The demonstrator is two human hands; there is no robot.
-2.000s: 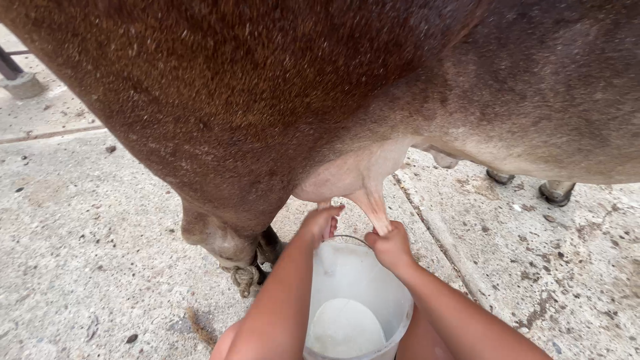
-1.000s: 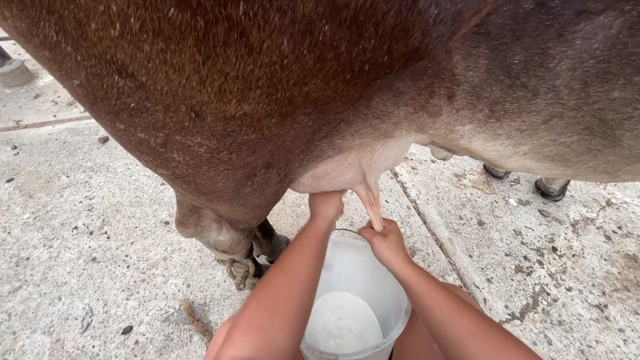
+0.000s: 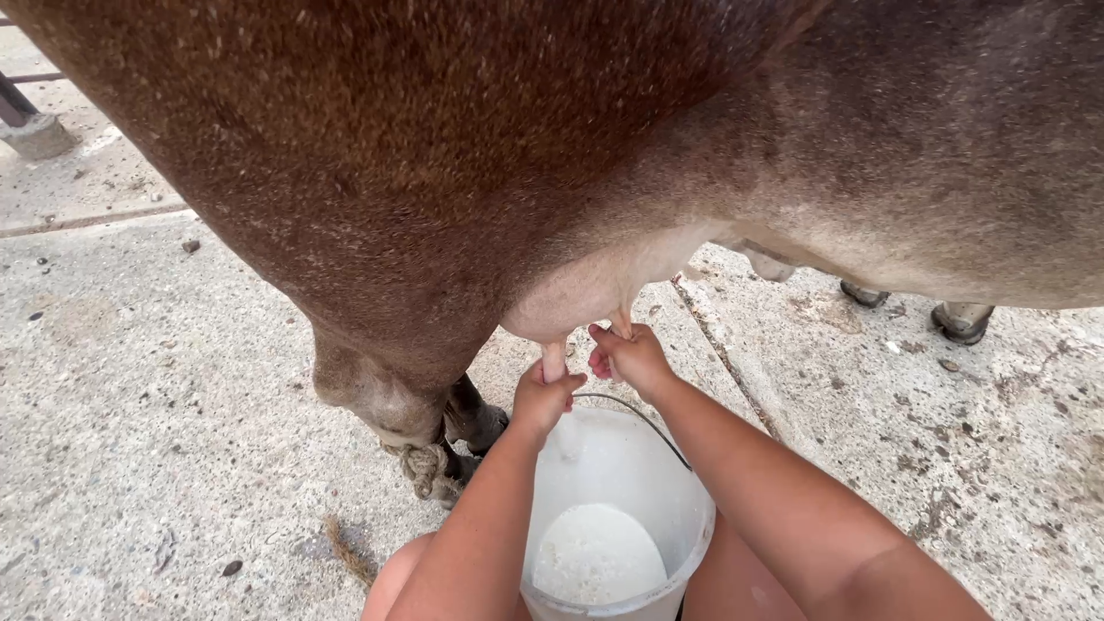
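A brown cow (image 3: 414,155) stands across the view, its pale udder (image 3: 573,297) hanging low at the centre. My left hand (image 3: 543,397) is closed around one teat (image 3: 554,358), just over the bucket's far rim. Beside it, my right hand (image 3: 630,354) is at another teat (image 3: 621,322), with the fingers curled and the thumb raised; how firmly they hold it is hard to see. Below both hands a white plastic bucket (image 3: 617,448) with a thin wire handle (image 3: 642,418) stands between my legs. Foamy white milk (image 3: 597,556) lies in its bottom.
Rope (image 3: 425,470) is tied around the cow's hind legs, left of the bucket. A frayed rope end (image 3: 348,552) lies on the rough concrete floor (image 3: 172,388). Front hooves (image 3: 962,321) stand at the right. A metal post in a concrete footing (image 3: 39,136) is at upper left.
The right hand has moved up from the end of a stretched teat, with its thumb now raised. The left hand has come down from close under the udder, where it was one second ago.
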